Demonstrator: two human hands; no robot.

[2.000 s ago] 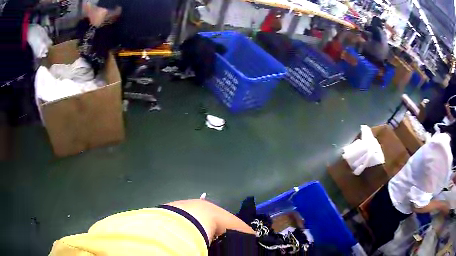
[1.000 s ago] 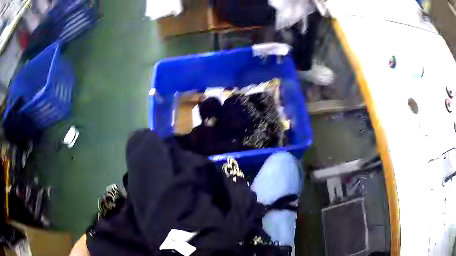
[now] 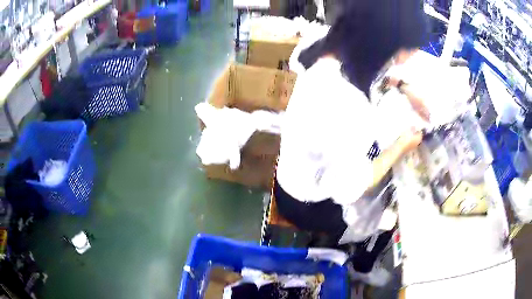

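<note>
No hand of mine is in view. Nearest in front of me is a blue plastic crate (image 3: pixel 268 252), cut off by the lower edge. Black embroidered garment pieces (image 3: pixel 271 289) with some white and gold-cream parts lie inside it. A piece of brown cardboard (image 3: pixel 219 280) shows at its left inside. A white strip (image 3: pixel 328 254) hangs over its back right rim.
A coworker in white (image 3: pixel 326 134) sits ahead at a white table (image 3: pixel 455 245) on the right, hands on white cloth. An open carton (image 3: pixel 251 87) with white pieces (image 3: pixel 224 134) stands behind the crate. Blue crates (image 3: pixel 55 134) line the left. A white scrap (image 3: pixel 80 242) lies on the green floor.
The view has swung up and ahead. The near crate has dropped to the lower edge. The black cloth on my lap is out of view, and the coworker and carton now show fully.
</note>
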